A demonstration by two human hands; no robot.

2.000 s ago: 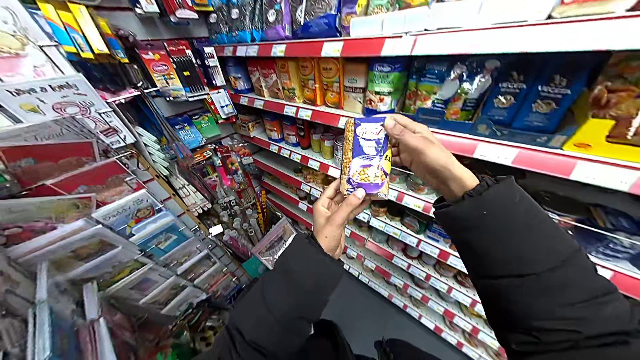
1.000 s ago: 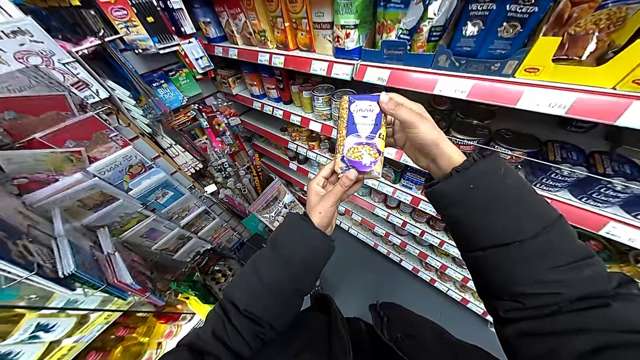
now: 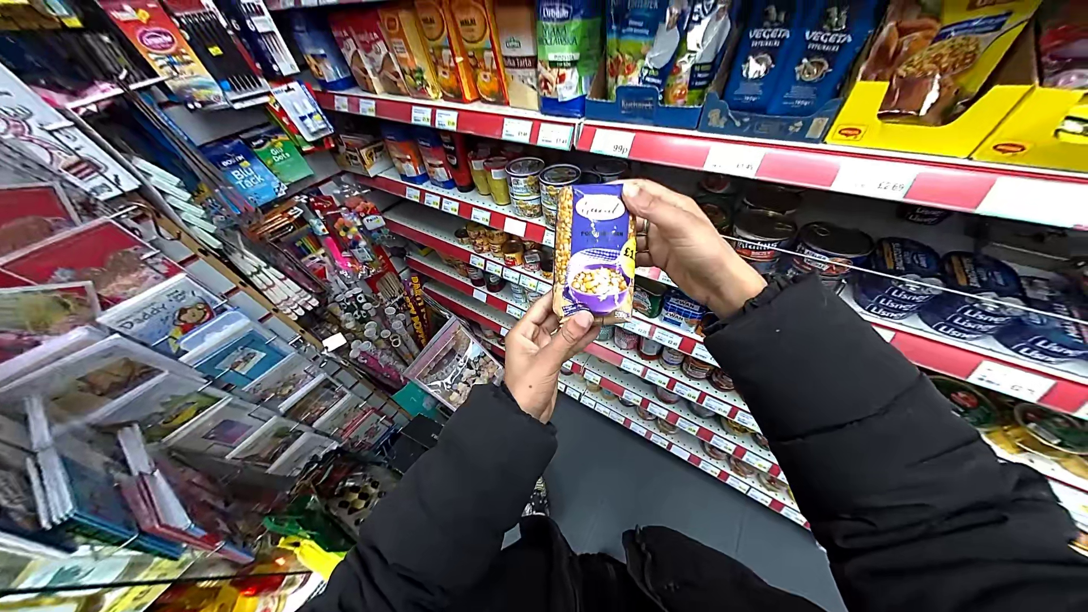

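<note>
A purple bag of popcorn kernels (image 3: 595, 255) is held upright in front of me, its printed front facing the camera and yellow kernels showing along its left side. My left hand (image 3: 544, 344) pinches the bottom edge, with the thumb on the front. At the upper right corner, my right hand (image 3: 684, 238) grips the bag, thumb in front and fingers partly hidden behind. Both arms wear black padded sleeves. Behind the bag are tins (image 3: 524, 183) on a shelf.
Red-and-white shelf edges (image 3: 731, 160) run across the right side, with seasoning packets (image 3: 765, 51) above and jars and tins below. A greeting card rack (image 3: 170, 331) fills the left. A box of small items (image 3: 455, 361) stands low between them, near the grey floor (image 3: 620, 476).
Both hands keep hold of the bag, which has turned a little more upright since the last frame. The view has tilted down from the first frame.
</note>
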